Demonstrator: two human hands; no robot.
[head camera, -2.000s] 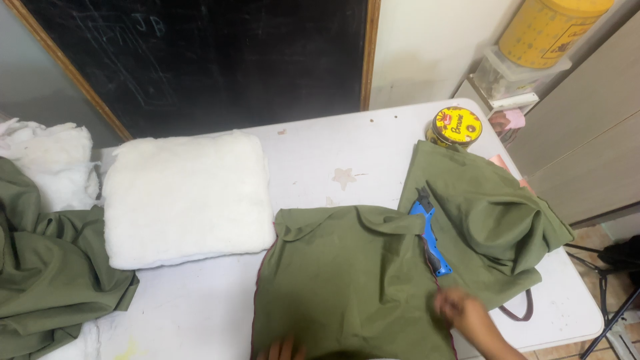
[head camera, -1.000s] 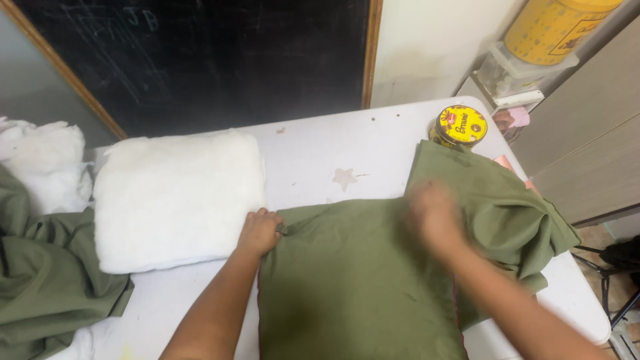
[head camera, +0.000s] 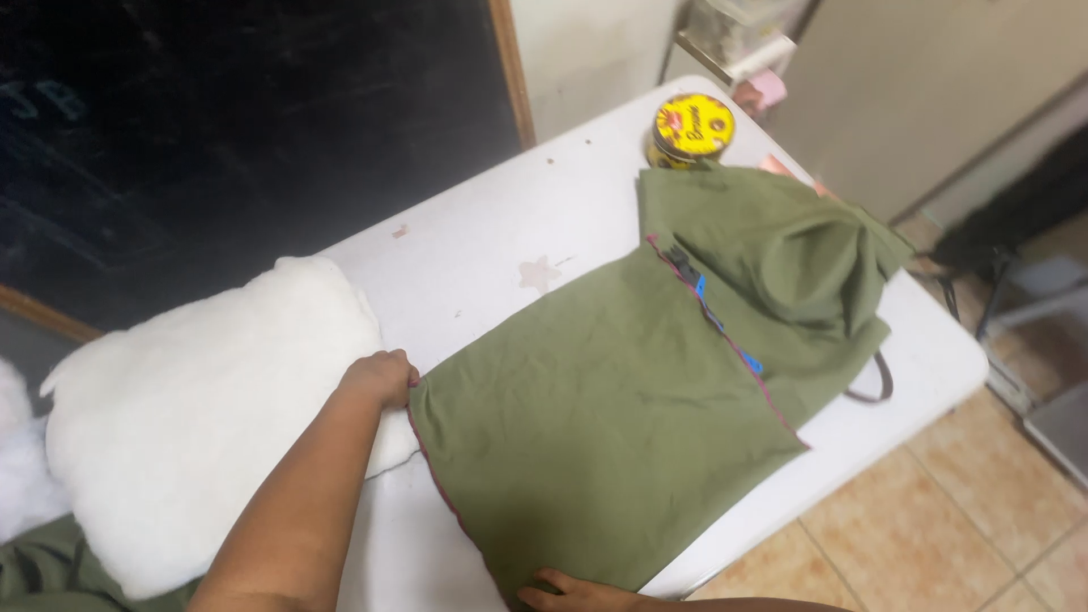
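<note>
A green fabric piece (head camera: 578, 408) with magenta-stitched edges lies spread flat on the white table. My left hand (head camera: 387, 376) pinches its upper left corner, beside a white stuffed pillow form (head camera: 204, 416). Low in the view, my right hand (head camera: 574, 591) rests on the cloth near its lower left edge, fingers spread. At the piece's right edge, a blue tool with a black end (head camera: 701, 285) shows partly from under the stitched edge. It lies on a second, bunched green fabric (head camera: 790, 229).
A round tin with a yellow lid (head camera: 693, 127) stands near the far corner of the table (head camera: 459, 225). White stuffing (head camera: 25, 459) and more green fabric (head camera: 51, 565) lie at the left. A framed blackboard (head camera: 255, 127) stands behind.
My right hand has moved from the cloth's upper right to its lower left edge. The cloth lies flatter, and its right edge now partly covers the blue tool. The view has swung right.
</note>
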